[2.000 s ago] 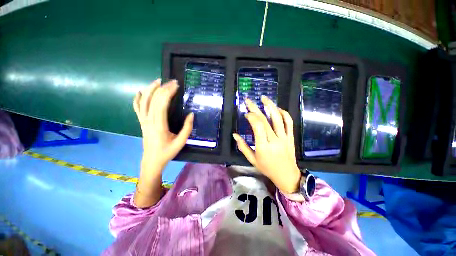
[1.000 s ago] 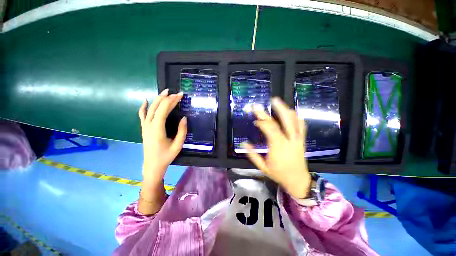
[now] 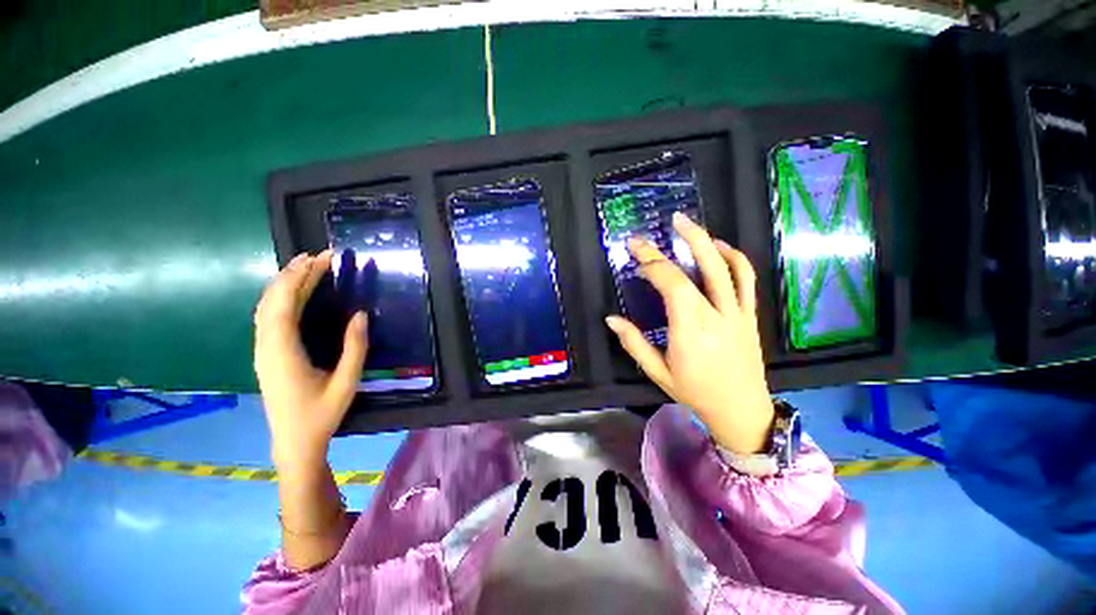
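Note:
A black foam tray [image 3: 579, 144] holds four smartphones in a row of slots. The leftmost phone [image 3: 397, 312] and the second phone [image 3: 511, 300] show dark screens with green and red blocks at the bottom. The third phone [image 3: 637, 204] shows a dark list with green text. The rightmost phone [image 3: 826, 246] shows a pale screen with green borders and crossing diagonals. My left hand [image 3: 301, 360] is open at the left phone's left edge, fingers spread. My right hand [image 3: 703, 330] is open over the third phone, its fingertips at the screen; exact contact cannot be told.
More black trays [image 3: 968, 180] stand at the right, one with a dark phone [image 3: 1064, 204]. The green bench top [image 3: 144, 228] has a white rail [image 3: 397, 34] along its far side. Blue cloth [image 3: 1022, 469] shows at lower right, pink cloth [image 3: 30, 439] at lower left.
My right hand has moved from the second phone to the third. The two left phones changed from lists to screens with green and red blocks. The tray appears farther left and tilted in view.

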